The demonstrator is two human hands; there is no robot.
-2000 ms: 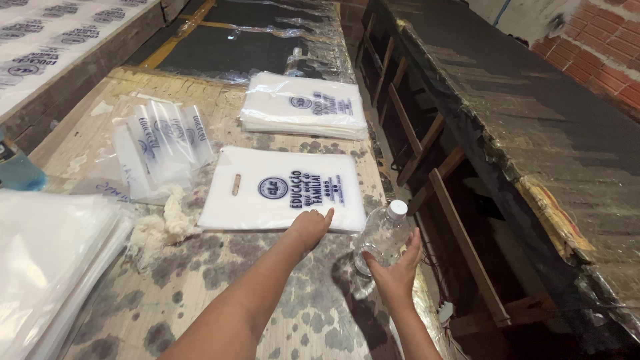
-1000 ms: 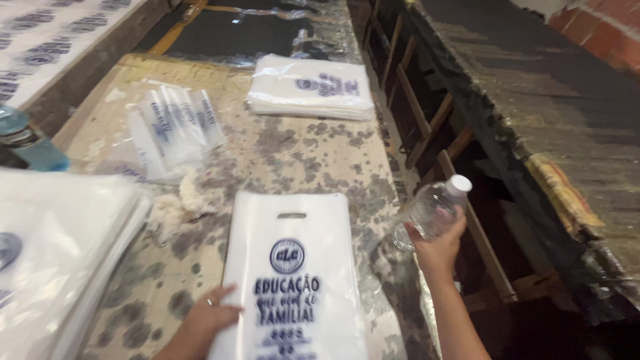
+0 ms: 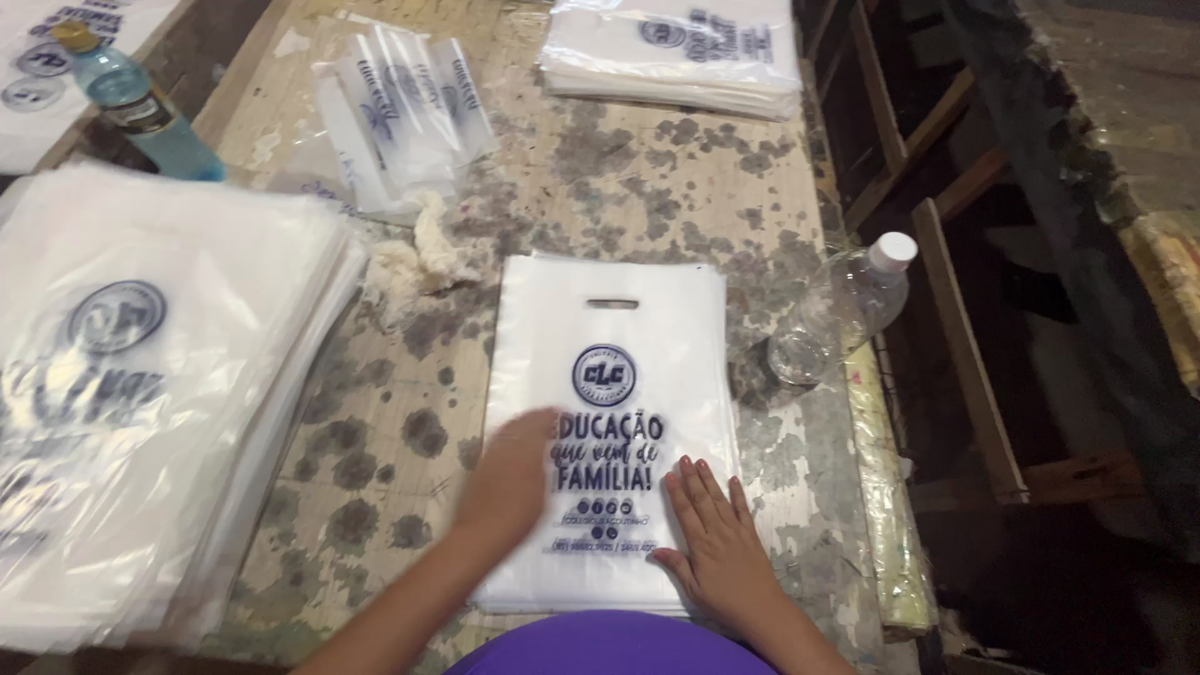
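Note:
A small stack of printed white plastic bags [image 3: 614,281] with die-cut handles lies upright before me on the stained wooden table. My right hand [image 3: 717,525] rests flat on its lower right part, fingers spread, holding nothing. Over the stack's left side is my left hand [image 3: 516,469], blurred; its fingers are not clear. A clear plastic bottle [image 3: 839,314] with a white cap stands right of the stack, touched by neither hand. To the left lies a larger pile of printed bags [image 3: 187,375]; another stack of bags [image 3: 670,56] is at the table's far end.
A bluish bottle [image 3: 145,108] with a yellow cap stands behind the left pile. Narrow folded printed plastic pieces [image 3: 408,112] and a wad of whitish cloth or fiber [image 3: 422,248] lie mid-table. Beyond the table's right edge is a dark gap with wooden framing [image 3: 970,356].
My right hand has let go of the clear bottle, now standing on the table, and has moved onto the bags. The near stack was turned sideways two seconds ago. The view has tilted down.

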